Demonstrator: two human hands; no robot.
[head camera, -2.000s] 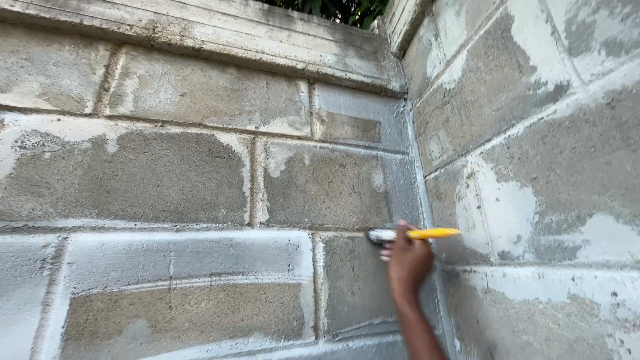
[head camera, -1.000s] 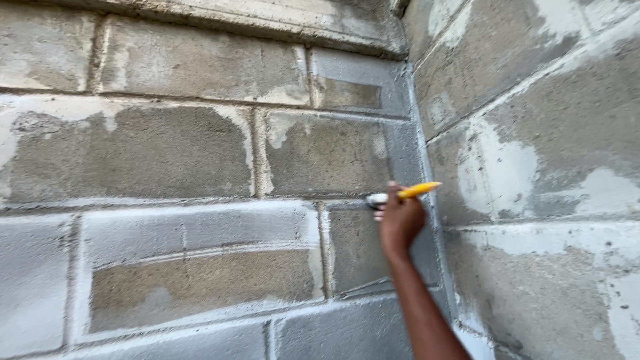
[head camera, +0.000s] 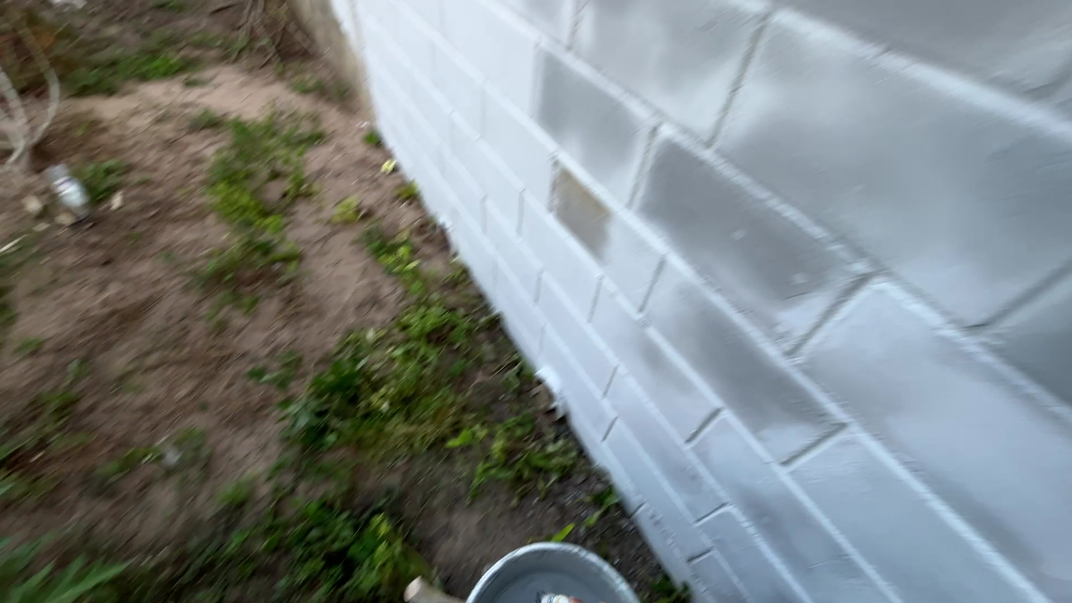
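Neither of my hands is in view now, and the yellow-handled paintbrush cannot be made out. A round bucket (head camera: 553, 557) is cut off by the bottom edge of the view, close to the foot of the wall. Inside it is something grey, with a small white and reddish thing (head camera: 559, 598) at the lower edge that is too cut off to name. The concrete block wall (head camera: 720, 335) fills the right side, coated white with greyish, thinner patches. One block bears a bare brownish patch (head camera: 580, 212).
Bare soil (head camera: 159, 293) with green weeds (head camera: 368, 385) runs along the wall's foot. A pale stick end (head camera: 429, 591) lies beside the bucket. At the left are a clear plastic bottle (head camera: 67, 189) and pale, curved stems or cords (head camera: 32, 117).
The view has swung from the wall corner down to the ground and bucket. My right hand, earlier holding the yellow-handled paintbrush against the wall, is out of view.
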